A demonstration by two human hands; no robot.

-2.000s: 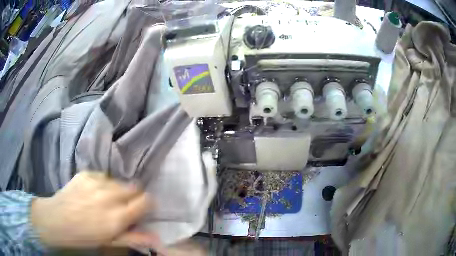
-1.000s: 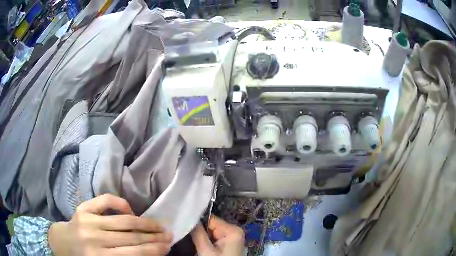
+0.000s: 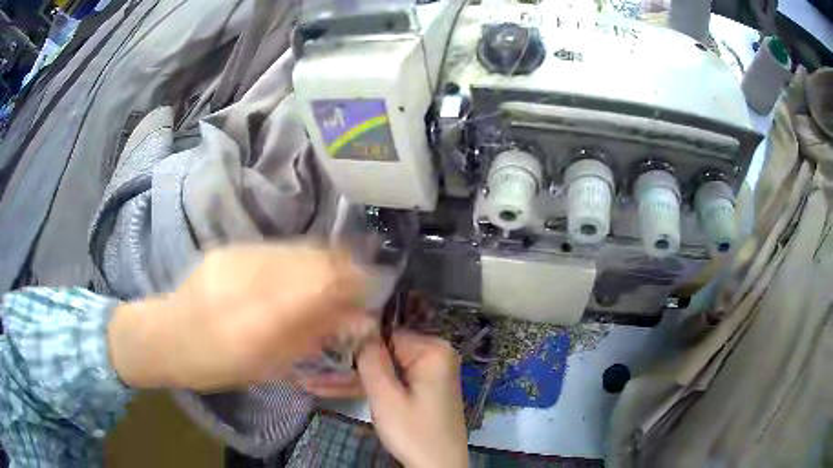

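Observation:
The grey-brown garment piece point(image 3: 265, 164) lies bunched left of the overlock machine point(image 3: 365, 128), with a pale striped piece point(image 3: 173, 210) on it. My left hand point(image 3: 247, 315) is blurred, over the cloth in front of the needle area point(image 3: 388, 228). My right hand point(image 3: 416, 388) is beside its fingertips, thumb and finger pinched on the cloth edge. The fingers of my left hand are bent at the same spot; blur hides what they hold. The cloth edge near the needle is mostly covered by my left hand.
Four tension dials point(image 3: 589, 201) stand on the machine's front. Thread and lint waste point(image 3: 521, 347) covers a blue tray point(image 3: 543, 388). Beige garment pieces point(image 3: 749, 338) hang at the right. A green-tipped thread cone point(image 3: 767, 78) stands behind. Grey cloth is heaped at the far left.
My left hand has moved up and right to meet my right hand. The pale cloth panel that was spread at the needle is now bunched and mostly covered. The view has shifted.

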